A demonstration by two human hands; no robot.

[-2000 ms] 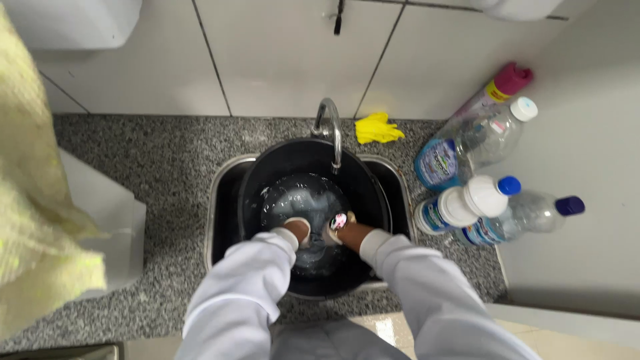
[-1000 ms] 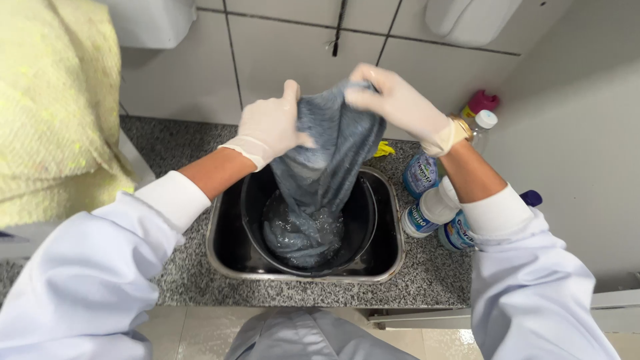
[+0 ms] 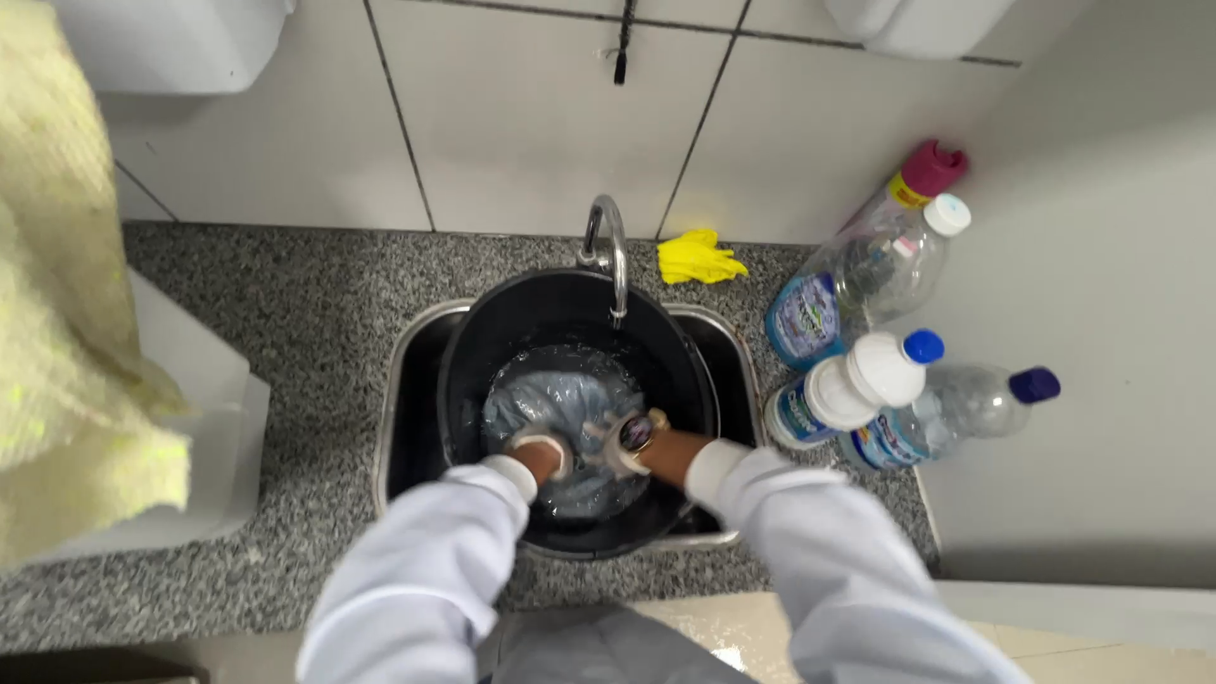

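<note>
A black bucket stands in the steel sink under the curved faucet. Inside it a grey-blue cloth lies in water. My left hand, in a pale glove, reaches down into the bucket against the cloth; its fingers are hidden. My right hand, gloved too and with a watch at the wrist, is beside it, low in the bucket on the cloth. The water and blur hide how its fingers are set.
A yellow glove or cloth lies behind the sink on the granite counter. Several bottles, among them a white one with a blue cap, stand close on the right. At the left, a yellowish cloth hangs over a white container.
One second ago both hands held the cloth up above the bucket; now hands and cloth are down in the water. The view has shifted, showing the faucet again.
</note>
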